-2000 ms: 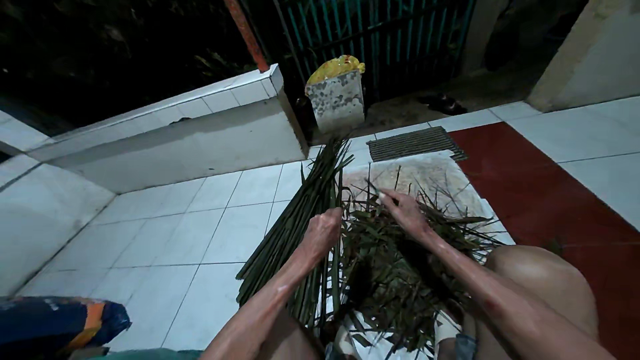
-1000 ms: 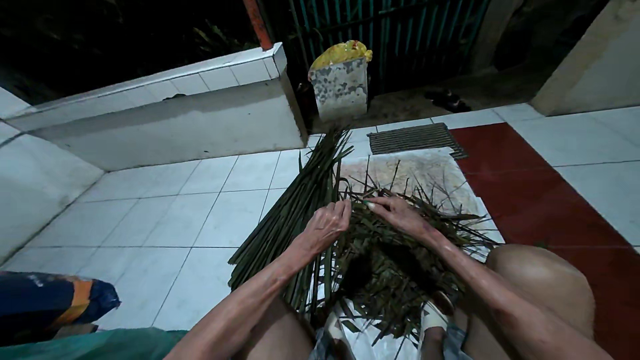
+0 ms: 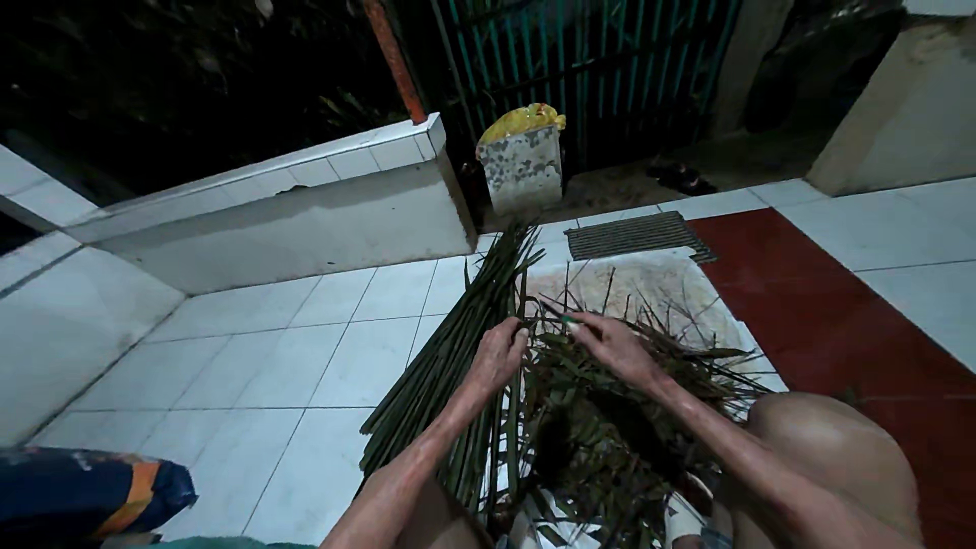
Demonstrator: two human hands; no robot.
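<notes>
My left hand (image 3: 499, 352) is closed on a long green leaf at the right edge of a bundle of long leaves (image 3: 450, 358). The bundle lies lengthwise on the tiles, partly under my left forearm. My right hand (image 3: 614, 347) grips a small knife (image 3: 555, 311), its dark blade pointing up and left, with a bit of green at the fingers. The two hands are a short gap apart. Below and right of them spreads a heap of leaf scraps and thin strips (image 3: 610, 450), partly in shadow and partly hidden by my right forearm.
A stained white sheet (image 3: 648, 282) lies beneath the scraps, and a ribbed grey mat (image 3: 629, 236) beyond it. A low wall (image 3: 320, 229) stands at left, a block with a yellow bag (image 3: 526, 171) behind. A dark blue package (image 3: 84, 492) is at lower left; my knees flank the heap.
My right hand was close beside my left one second ago; now a wider gap separates them, and the blade shows between them.
</notes>
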